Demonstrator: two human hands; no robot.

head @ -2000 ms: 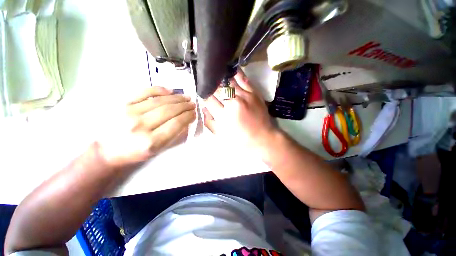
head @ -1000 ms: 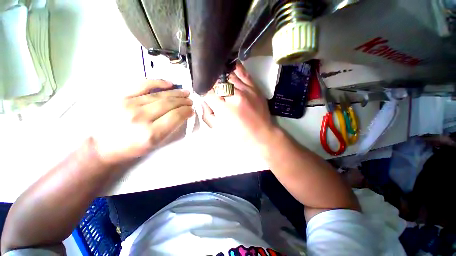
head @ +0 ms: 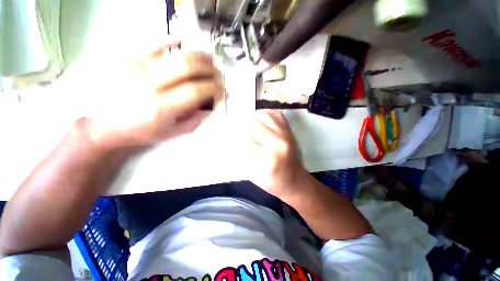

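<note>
A narrow white fabric piece (head: 240,88) lies below the presser foot and needle area (head: 237,45) of the sewing machine, partly washed out by glare. My left hand (head: 164,96) is just left of the fabric, fingers bent and blurred; its fingertips are at the strip's left edge. My right hand (head: 277,151) is lower right of the fabric's near end, fingers curled; glare hides its fingertips and whether they pinch the fabric.
A smartphone (head: 339,77) lies right of the needle area. Red-handled scissors (head: 371,140) and yellow-green handles (head: 390,130) lie beside a white cloth strip (head: 421,136). Stacked cut pieces (head: 48,38) are at upper left. A blue basket (head: 104,236) is at lower left. A dark-haired head shows at right.
My right hand has moved back from the needle area toward the table's front edge. My left hand has lifted or shifted slightly. The view has shifted, showing the needle area and fabric strip more openly.
</note>
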